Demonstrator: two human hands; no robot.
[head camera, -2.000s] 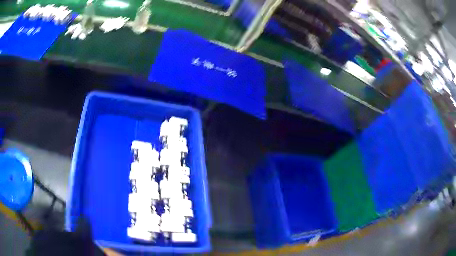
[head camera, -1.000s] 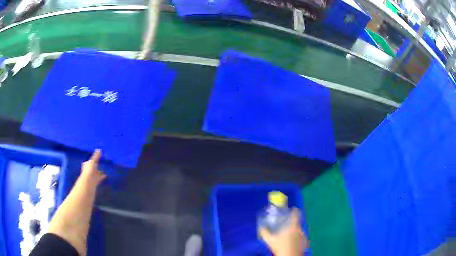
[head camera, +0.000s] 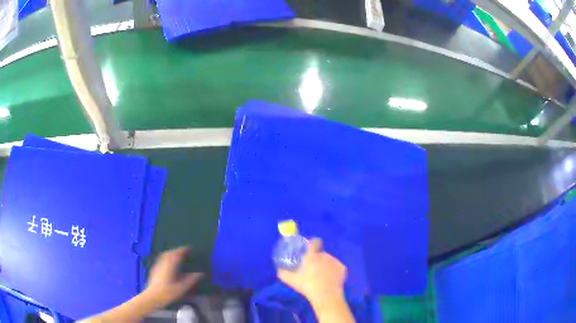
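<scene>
My right hand (head camera: 319, 271) is closed around a clear plastic bottle (head camera: 292, 251) with a yellow cap, held upright over the near part of a blue divider sheet stack (head camera: 328, 189). My left hand (head camera: 169, 277) is bare and empty, slightly blurred, with fingers apart, between the two sheet stacks. A second stack of blue divider sheets (head camera: 76, 202) with white lettering lies on the left of the dark green bench.
A green conveyor (head camera: 208, 79) with light reflections runs behind the bench (head camera: 480, 195). A pale post (head camera: 79, 69) stands at its near edge. Another blue sheet (head camera: 221, 12) lies beyond it. A blue bin (head camera: 275, 306) is partly visible below. Large blue sheets (head camera: 518, 271) stand at right.
The view has shifted right and closer to the bench. The bottle in my right hand has moved from over the blue bin to over the sheet stack. The bin of white adapters has left view.
</scene>
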